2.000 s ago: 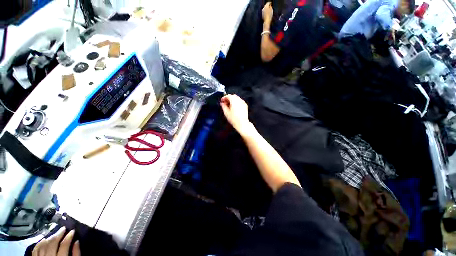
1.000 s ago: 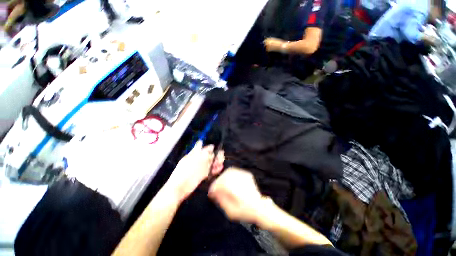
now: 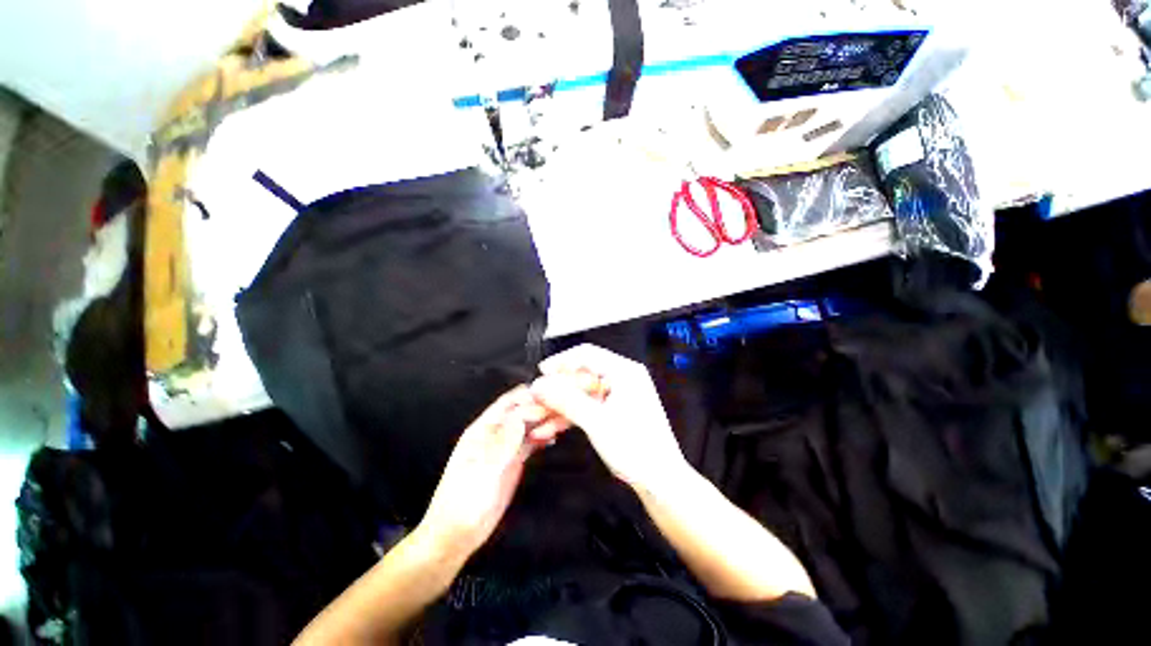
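Note:
A black garment piece (image 3: 404,278) lies over the machine table's front edge, its upper end near the needle area (image 3: 511,158). My left hand (image 3: 486,461) and my right hand (image 3: 612,410) meet at its lower right side, over my lap. The fingertips of both hands are pinched together and touch each other. Whether they pinch the cloth's edge or something small is too blurred to tell. A narrow black strip (image 3: 279,191) sticks out at the garment piece's upper left.
Red-handled scissors (image 3: 713,216) lie right of the needle area. A plastic-wrapped packet (image 3: 820,205) and a wrapped bundle (image 3: 934,189) are beside them. The control panel (image 3: 833,63) is above. Heaped black cloth (image 3: 909,429) is at right. The table's yellow-taped edge (image 3: 171,265) is at left.
The view has swung left to the machine table. My right hand has come from the cloth heap to meet my left hand, which has left the needle area. Both hands are now beside the garment piece.

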